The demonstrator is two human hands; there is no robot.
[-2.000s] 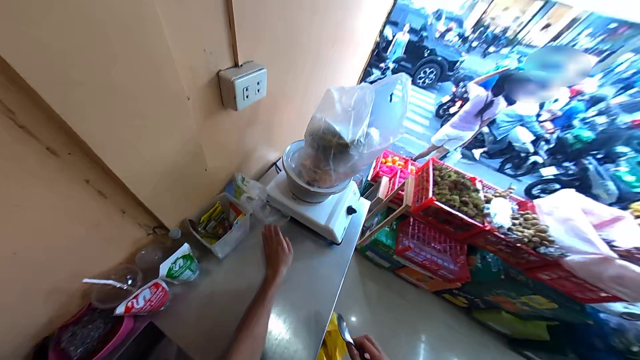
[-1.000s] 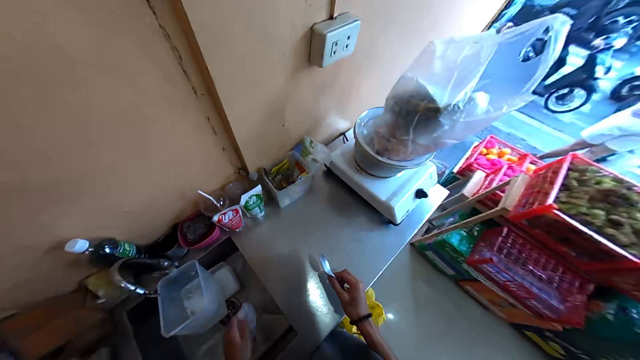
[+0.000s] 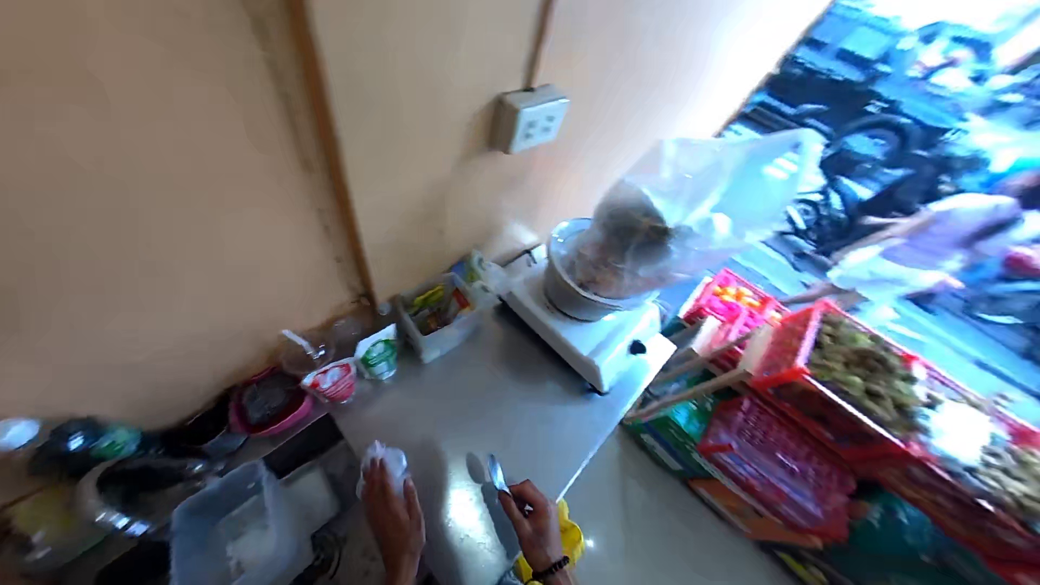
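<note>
My left hand is closed on a crumpled whitish wad, perhaps thin plastic, at the left edge of the steel counter. Beside it, my right hand, with a dark beaded bracelet, grips a spoon whose shiny bowl points away over the counter. Farther back, a pot stands on a white single-burner stove, and a large clear plastic bag with dark contents rests in it. Near the wall are a green-and-white pouch and a red-and-white pouch.
A clear bin of packets sits against the wall, under a socket box. To the left are a pink bowl, a sink tap and a clear plastic tub. Red fruit crates border the right side; a person is outside.
My left hand has moved from beside the clear tub to the counter's left edge, where a whitish wad shows in it. The spoon remains in my right hand.
</note>
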